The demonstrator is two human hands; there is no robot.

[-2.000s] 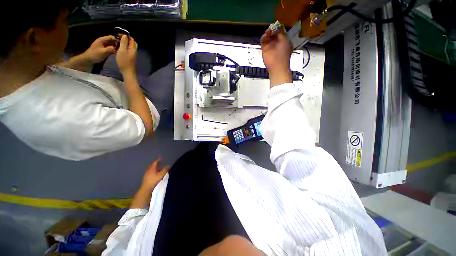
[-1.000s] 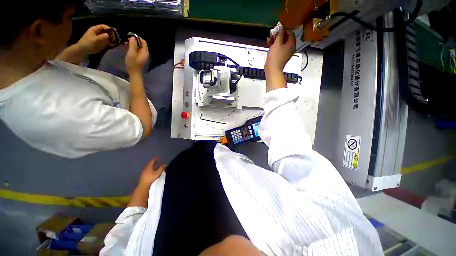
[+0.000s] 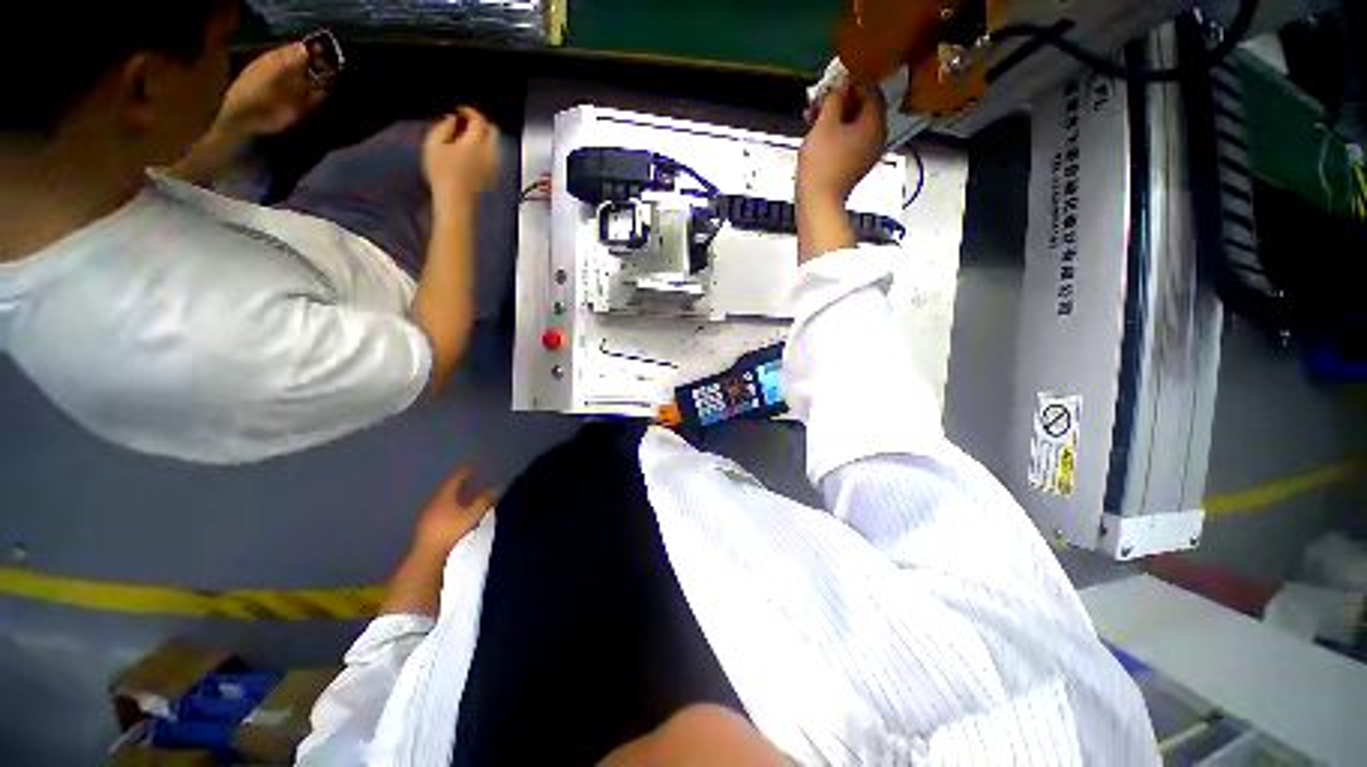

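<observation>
My right hand (image 3: pixel 843 146) is raised at the orange-brown and metal dispensing head (image 3: pixel 937 60), its fingers closed around a small whitish piece (image 3: pixel 828 81) at the head's left side; whether the piece is part of the head I cannot tell. My left hand (image 3: pixel 450 517) hangs at my side, empty, fingers apart. The white machine bed (image 3: pixel 922 322) lies in front of me. A silver-grey fixture (image 3: pixel 660 262) with a dark square frame (image 3: pixel 624 223) on top stands on it. The teach pendant (image 3: pixel 735 393) lies on the bed's near edge, partly behind my right sleeve.
A coworker (image 3: pixel 225 330) sits at the left and holds a small dark watch case (image 3: pixel 323 56). The grey gantry column (image 3: pixel 1072 315) stands at the right. A red button (image 3: pixel 553 340) is on the bed's left edge. Boxes (image 3: pixel 225 704) stand at lower left.
The coworker's hands have moved apart, one up left with the watch case, the other to the right. My right hand has shifted slightly right, staying at the head. My left hand has barely moved.
</observation>
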